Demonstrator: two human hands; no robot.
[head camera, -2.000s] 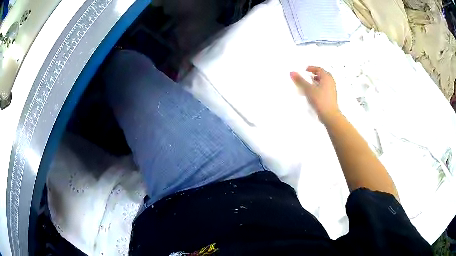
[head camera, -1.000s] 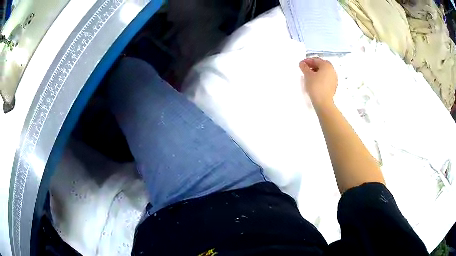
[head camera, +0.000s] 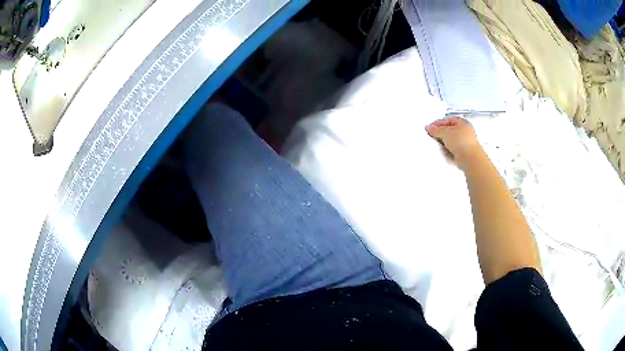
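Observation:
A large heap of white fabric (head camera: 390, 171) lies at the right of my lap, overexposed so its folds barely show. My right hand (head camera: 455, 138) is over it with curled fingers, the fingertips pinched on the white fabric just below a grey-lilac cloth piece (head camera: 464, 65). The exact grip is washed out by glare. White eyelet fabric (head camera: 154, 295) with small holes hangs at the lower left, beside my thigh and under the table edge. My left hand is out of the picture.
The table's blue edge and measuring scale (head camera: 116, 140) curve along the left. The beige machine bed (head camera: 65, 82) is at the upper left. Cream cloth bundles (head camera: 538, 58) lie at the upper right, with a blue object (head camera: 591, 14) beyond. Pale strands (head camera: 378, 34) hang at the top.
My right hand has closed from open fingers onto the white fabric, whose left part now bulges up. The view has shifted, showing more of the machine bed.

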